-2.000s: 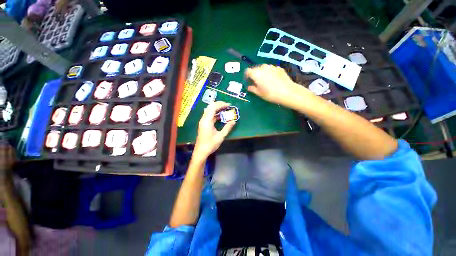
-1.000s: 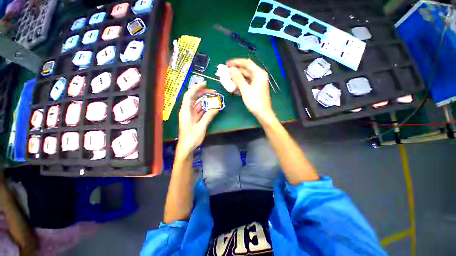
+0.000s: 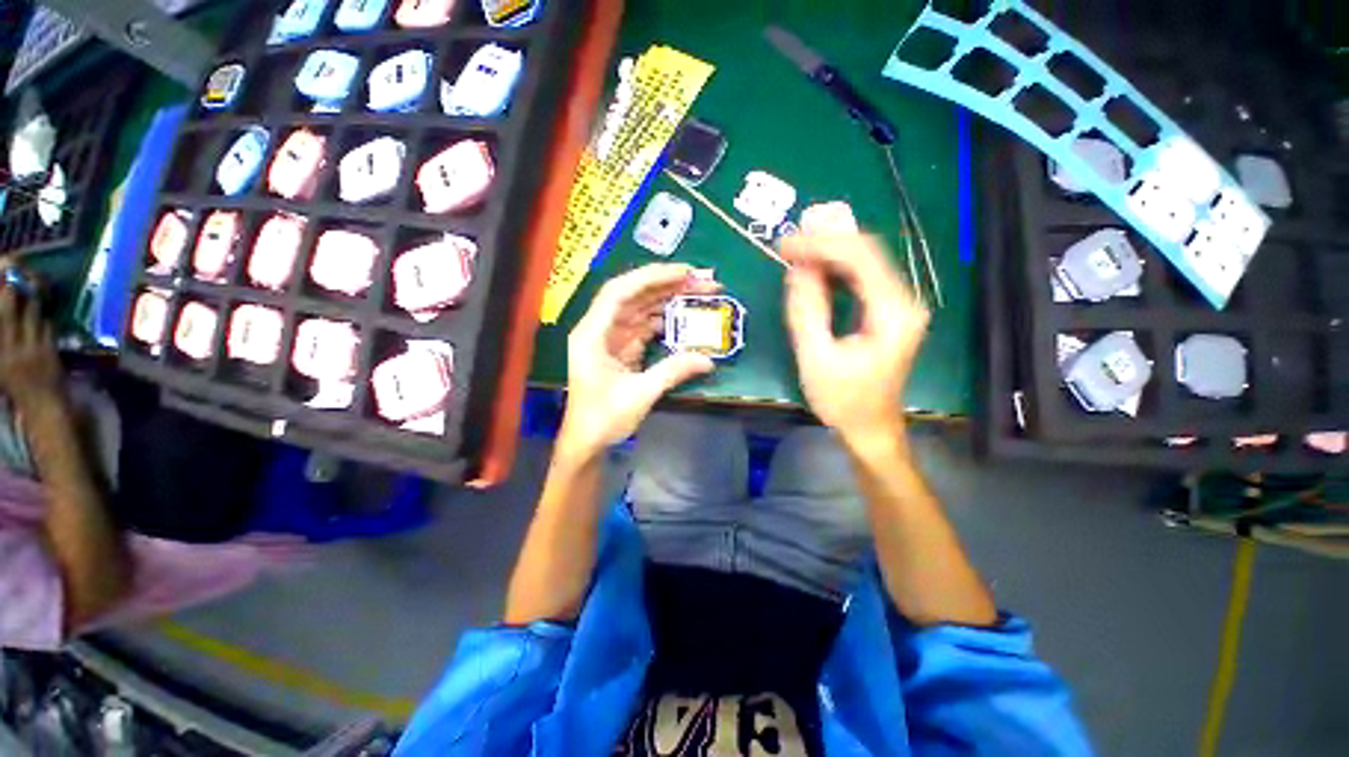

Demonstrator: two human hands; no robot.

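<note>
My left hand (image 3: 624,362) holds a pale-rimmed watch housing (image 3: 704,326) by its edge, its yellow inside facing up. My right hand (image 3: 861,333) is blurred, to the right of the housing and apart from it. Its fingertips are by the lower end of a thin tan stick (image 3: 728,221) and a white piece (image 3: 829,222); whether they grip either cannot be told. A small white part (image 3: 765,198) lies above the stick. A pale back cover (image 3: 661,223) lies below it, near a dark square cover (image 3: 697,151). Silver tweezers (image 3: 907,204) lie partly behind my right hand.
A black foam tray (image 3: 503,252) of pink, white and blue units stands left. Another tray (image 3: 1021,318) with grey units stands right, under a light-blue gasket sheet (image 3: 1065,136). A yellow strip (image 3: 629,163) and dark-handled tool (image 3: 836,86) lie on the mat. Another person's arm (image 3: 67,459) shows left.
My right hand came in from the far right side of the mat, held a white piece beside the housing, then moved right, away from it. My left hand still holds the housing. The view has shifted.
</note>
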